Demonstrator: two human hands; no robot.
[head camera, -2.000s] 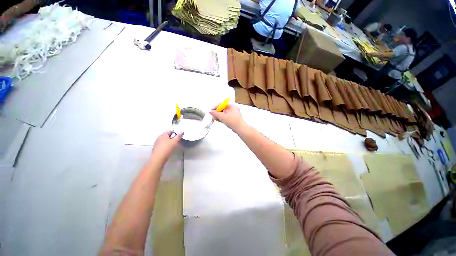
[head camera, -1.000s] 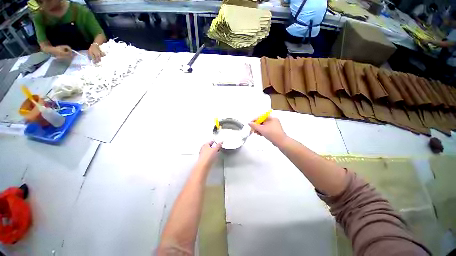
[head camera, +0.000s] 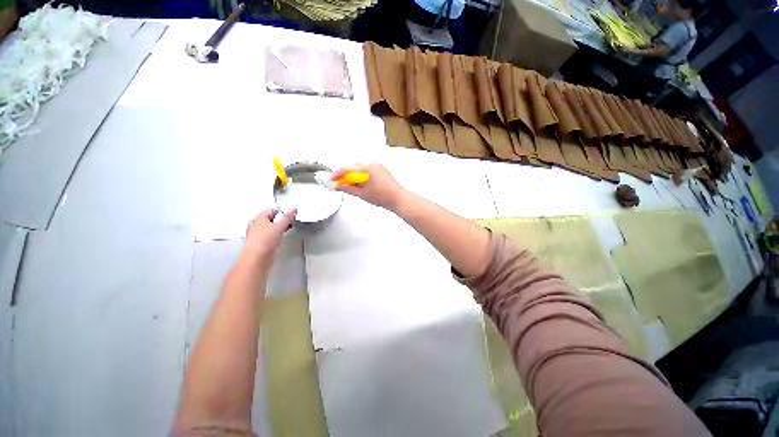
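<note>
The glue pot (head camera: 318, 213), a round metal pot with white glue inside, stands on the white table. My left hand (head camera: 272, 230) holds its near left rim, fingers at the edge. My right hand (head camera: 369, 185) holds the glue brush (head camera: 352, 178) by its yellow handle, with the white bristles over the pot's right inner side. A second yellow-handled brush (head camera: 280, 172) stands in the pot at the left rim. Khaki panels (head camera: 555, 247) lie to the right, partly under my right arm. A khaki strip (head camera: 292, 358) lies beside my left forearm.
Overlapped brown pieces (head camera: 512, 107) run along the far right side. A hammer (head camera: 218, 36) and a flat clear packet (head camera: 307, 71) lie at the far side. White strips (head camera: 43, 60) are heaped far left. A dark brown lump (head camera: 627, 195) lies right. A person (head camera: 675, 43) is in the background.
My right hand's brush has tipped from slanting upward to nearly level, its bristles now over the glue. My left hand stays at the pot rim. The camera view has shifted.
</note>
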